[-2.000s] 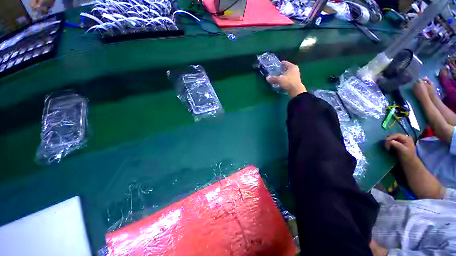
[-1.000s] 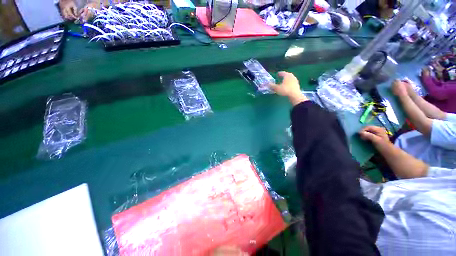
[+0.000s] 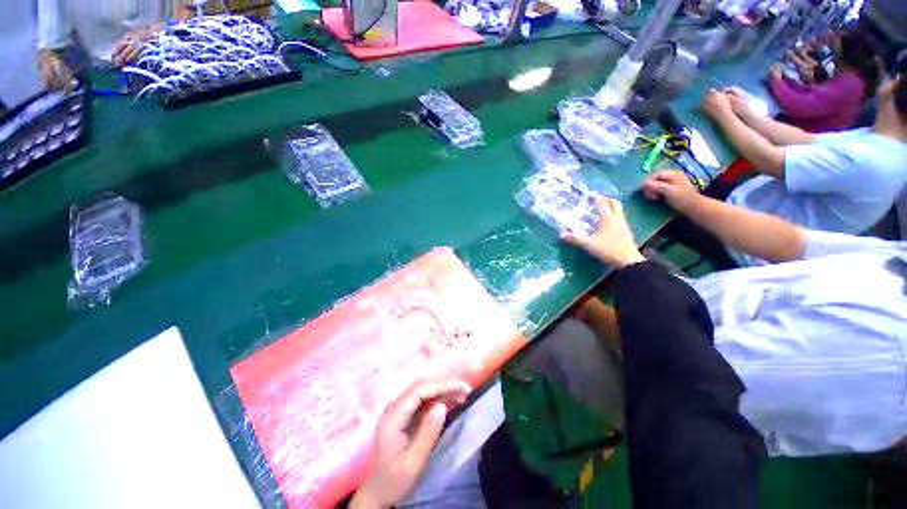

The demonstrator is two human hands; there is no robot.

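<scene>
My right hand [image 3: 609,237] reaches out at the right, its fingers on the near edge of a bagged clear housing [image 3: 564,202] lying on the green bench. My left hand [image 3: 416,425] rests at the near edge of the red mat [image 3: 348,383], fingers curled, holding nothing that I can see. Three more bagged housings lie spaced along the bench: one at the left [image 3: 105,247], one in the middle [image 3: 323,166] and one farther right [image 3: 453,117] with a black part at its side.
More bagged units [image 3: 597,127] lie beyond my right hand. A white board [image 3: 129,437] is at the near left. White cables [image 3: 211,55] on a black tray and a second red mat [image 3: 428,28] are at the far side. Neighbouring workers' arms [image 3: 741,214] rest at the right.
My right hand has let go of the bagged housing with the black part and moved nearer and right to another bagged unit. My left hand has come into view. The view has turned right.
</scene>
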